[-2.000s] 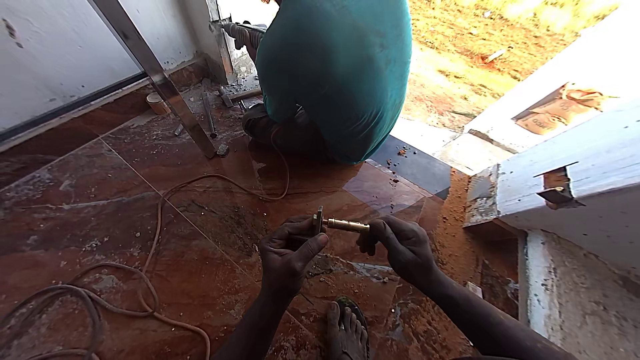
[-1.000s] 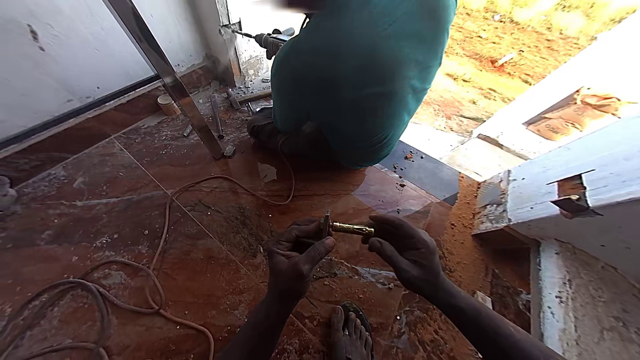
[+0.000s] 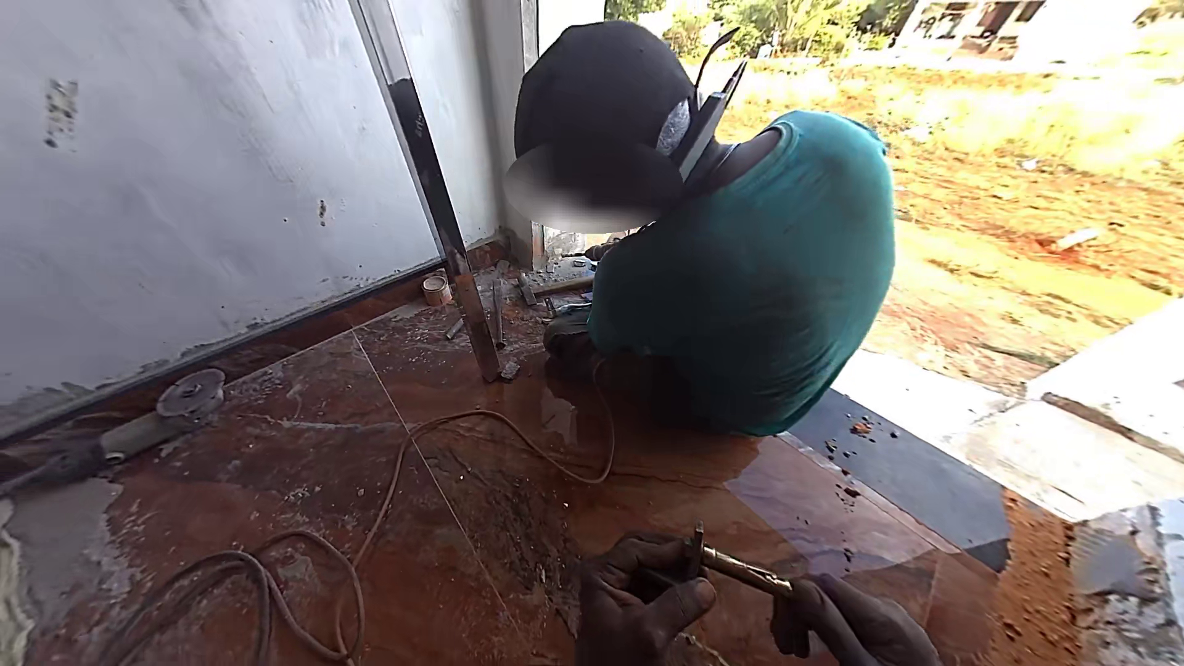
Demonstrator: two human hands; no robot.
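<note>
Near the bottom of the head view, my left hand [image 3: 647,597] pinches a small flat metal piece [image 3: 696,548] at the left end of a brass-coloured metal sleeve anchor [image 3: 747,571]. The fingers of my right hand [image 3: 846,620] close on the anchor's other end. The anchor lies nearly level between the two hands, tilted slightly down to the right. Part of the flat piece is hidden by my left fingers.
A person in a teal shirt [image 3: 749,296] crouches ahead by the doorway. A metal bar [image 3: 444,213] leans left of them. An angle grinder [image 3: 157,425] lies by the wall; a cable [image 3: 481,413] loops over the tiled floor. Hand tools and a small tub [image 3: 437,289] are near the corner.
The view has tilted up, bringing the crouching person's capped head and the grinder into sight. Both hands still hold the anchor; the power tool by the wall is now mostly hidden behind the person.
</note>
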